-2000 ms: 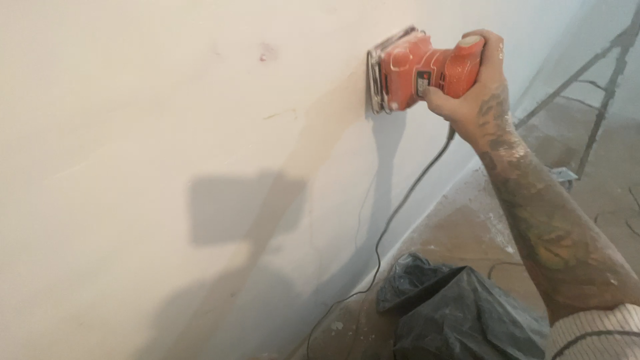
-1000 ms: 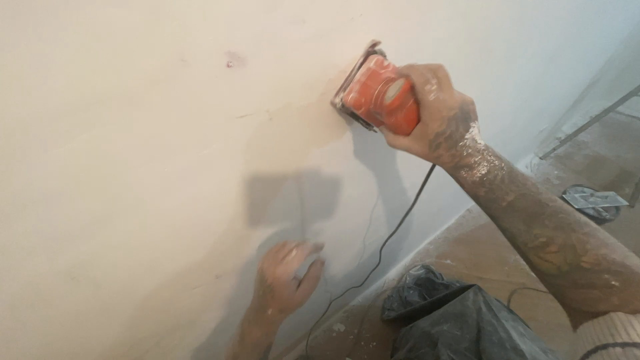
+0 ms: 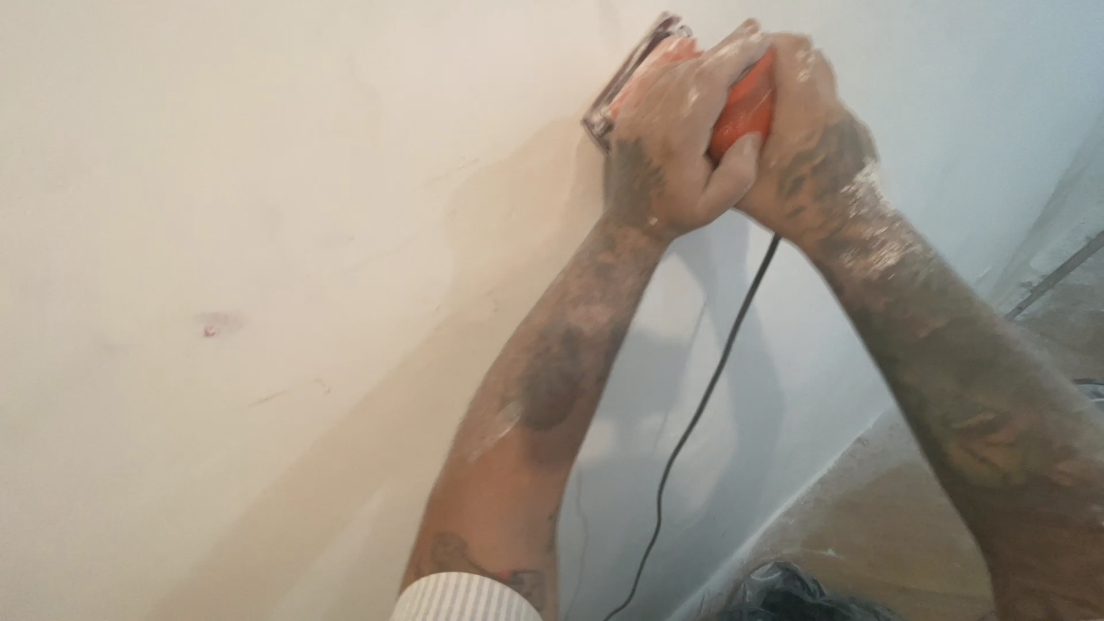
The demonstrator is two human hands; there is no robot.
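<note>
An orange electric sheet sander (image 3: 747,108) is held up at the top of the head view, its flat sanding pad turned toward the pale plastered wall (image 3: 224,198). My right hand (image 3: 806,129) grips the sander's rear body. Over its front part lies my left hand (image 3: 681,138), fingers wrapped on the housing and thumb close beside my right hand. Both hands hide much of the tool. Whether the pad touches the wall cannot be told for sure. A dark power cord (image 3: 690,440) hangs from below my right hand. White dust coats my right wrist.
Black plastic sheeting (image 3: 789,595) lies on the dusty brown floor (image 3: 862,517) at the wall's foot. A thin bar (image 3: 1056,274) slants at the right edge. The wall bears a small reddish mark (image 3: 210,331) and fine scratches.
My left hand, out of view two seconds ago and low by the wall one second ago, has risen onto the sander. My right hand keeps its grip. The view has shifted.
</note>
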